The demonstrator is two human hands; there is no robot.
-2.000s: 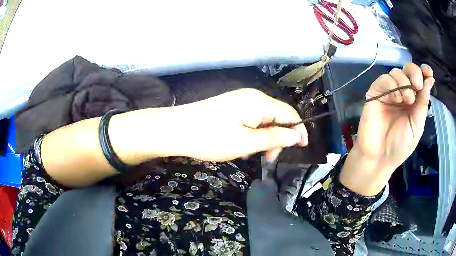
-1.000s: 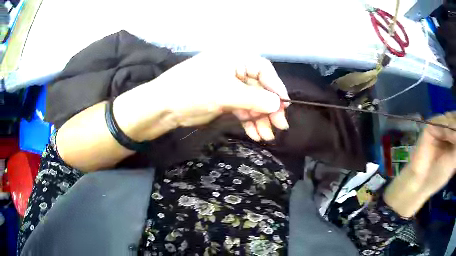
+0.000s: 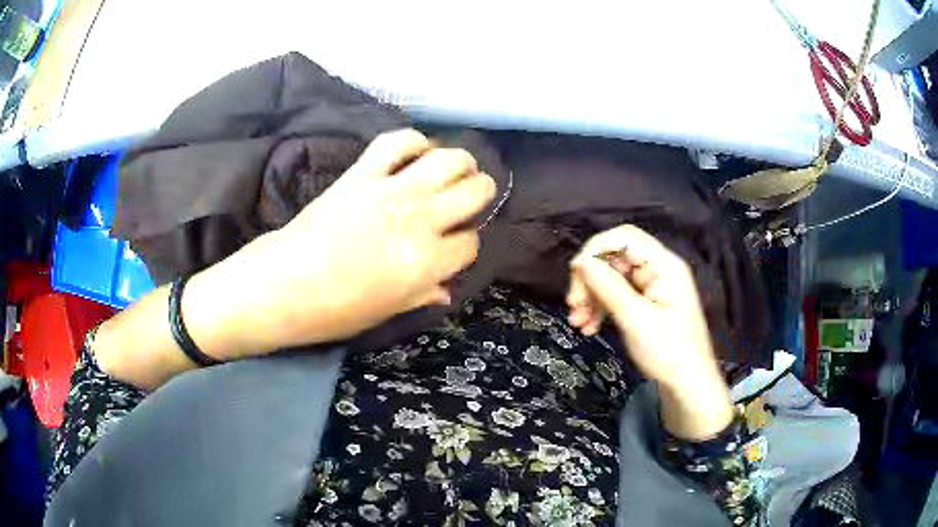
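Note:
A dark brown garment (image 3: 226,185) hangs over the front edge of the white table and lies across my lap. My left hand (image 3: 411,221), with a black band at the wrist, is curled over the garment; its fingertips and anything in them are hidden. My right hand (image 3: 638,288) is over the lap to the right, thumb and fingers curled together. A short piece of dark cord (image 3: 615,253) shows at its fingers; the rest is lost against the brown cloth. A thin pale curved line (image 3: 504,196) runs on the garment beside my left hand.
Red-handled scissors (image 3: 843,93) lie at the table's right. A beige cloth tie (image 3: 777,185) hangs off the right edge near a pale wire (image 3: 859,216). A blue crate (image 3: 87,262) and red stool (image 3: 57,355) stand below left.
My hands have come closer together. The right hand has moved in from the far right, and the cord no longer shows stretched between them. The view has shifted left.

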